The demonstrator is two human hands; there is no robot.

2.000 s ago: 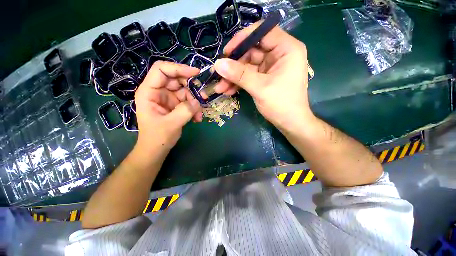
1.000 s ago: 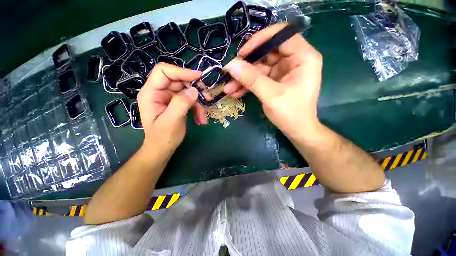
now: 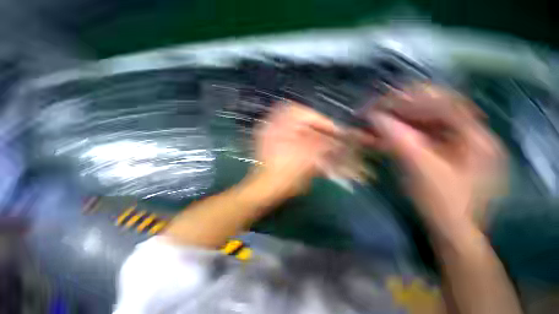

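The head view is strongly blurred. My left hand is near the middle with its fingers pointing right. My right hand is to its right, with its fingertips close to the left hand's. Blur hides whether either hand holds a frame or the black tool. A smear of tan parts shows below and between the hands. The heap of black frames is a dark streaked area behind my left hand.
The clear blister tray is a shiny streaked patch at left on the green bench. A pale rail runs behind the frames. Yellow-black tape shows at lower left. A pale, shiny smear, possibly a bag, is at the far right.
The whole view has swung and blurred, with the scene and both hands shifted right in the picture. The frame and black tool seen in the hands before cannot be made out now.
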